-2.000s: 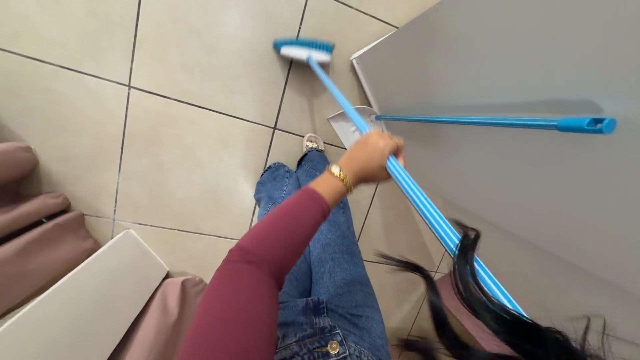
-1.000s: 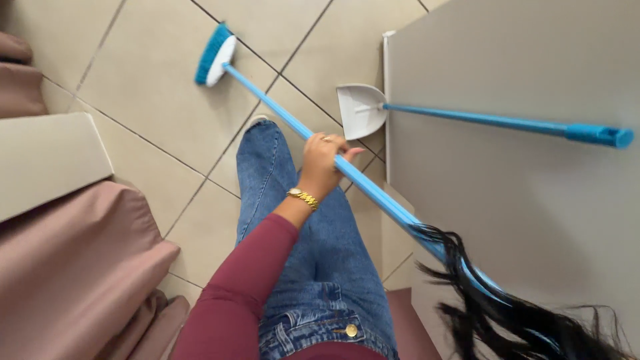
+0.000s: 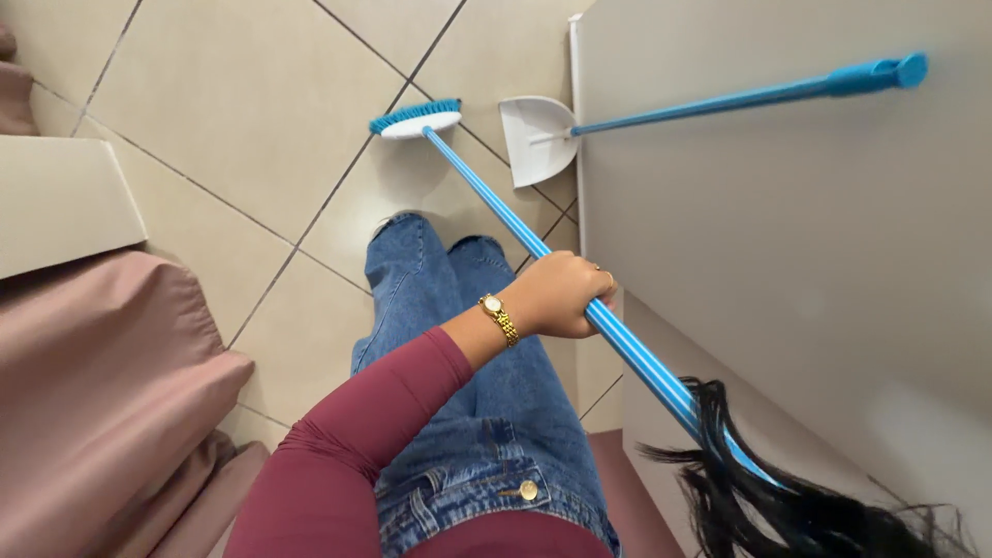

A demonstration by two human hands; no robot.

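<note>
My left hand (image 3: 564, 294), with a gold watch at the wrist, is closed around the blue-and-white striped handle of a broom (image 3: 496, 201). Its white head with blue bristles (image 3: 418, 120) is over the tiled floor, left of a white dustpan (image 3: 539, 141); a gap separates the two. The dustpan's long blue handle (image 3: 721, 102) stretches right, in front of a grey panel. Long dark hair covers the upper part of the broom handle at lower right. My right hand is not in view.
The grey panel (image 3: 775, 209) stands along the right side. Pink fabric (image 3: 101, 387) and a pale, flat-sided object (image 3: 62, 201) are at the left. My legs in jeans are on the beige floor tiles (image 3: 209, 147) below the broom head.
The broom head has moved right, closer to the dustpan, since one second ago. My left hand has kept hold of the handle throughout.
</note>
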